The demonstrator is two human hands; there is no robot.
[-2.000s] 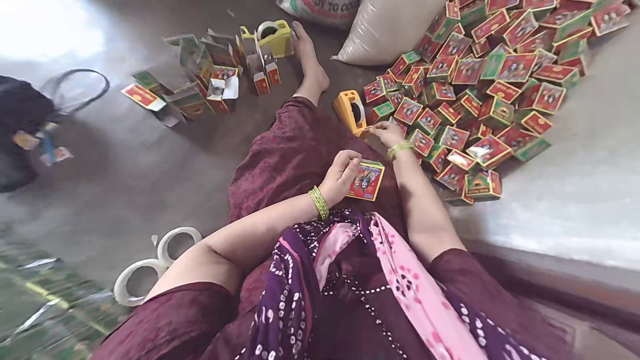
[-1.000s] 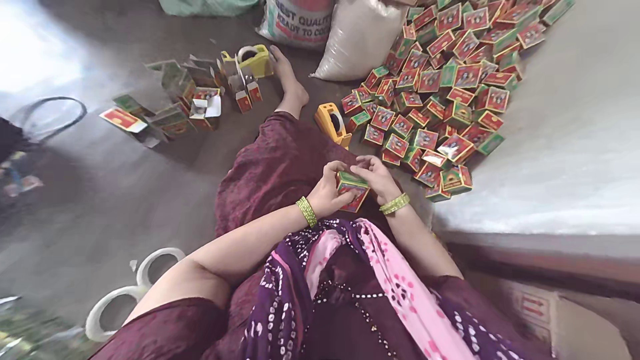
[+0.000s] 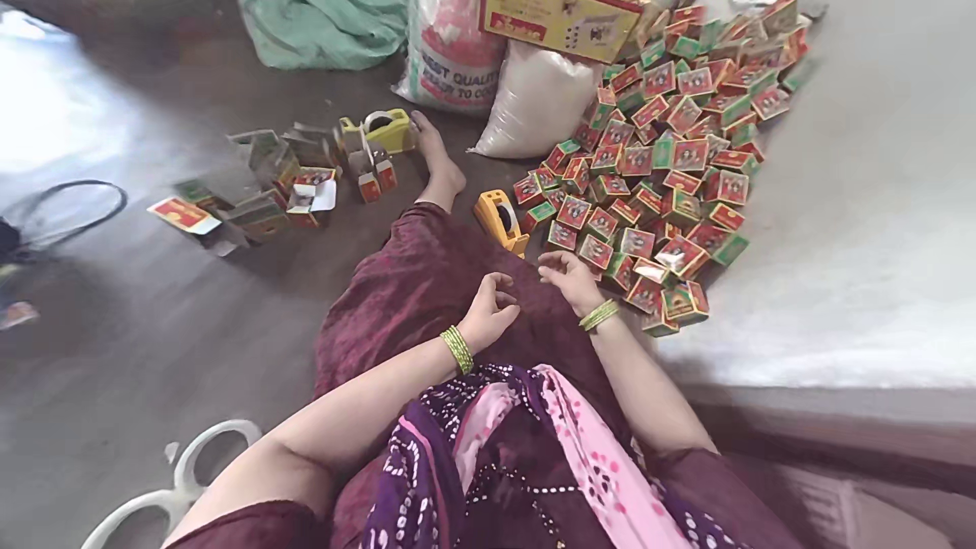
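Observation:
Over my lap, my left hand point(image 3: 492, 313) is empty with its fingers curled and apart. My right hand point(image 3: 568, 278), also empty, hovers to its right, fingers spread, near the lower left edge of a pile of small red and green cardboard boxes point(image 3: 637, 242). Just beyond my hands, beside my leg, stands an orange tape dispenser point(image 3: 502, 221) with a roll in it. A yellow tape dispenser point(image 3: 389, 131) sits by my bare foot. Left of it are small open boxes and flattened cartons point(image 3: 263, 217).
A white sack point(image 3: 534, 103), a printed sack point(image 3: 454, 61) and a green cloth bag point(image 3: 324, 30) stand at the back. A yellow and red carton point(image 3: 564, 27) lies across the sacks. White rings point(image 3: 217, 435) are at lower left; a black loop point(image 3: 76, 183) lies far left.
The small box held in my hands in the earlier frames is no longer in them. Both hands have come apart and opened. The view has shifted, showing more at the back.

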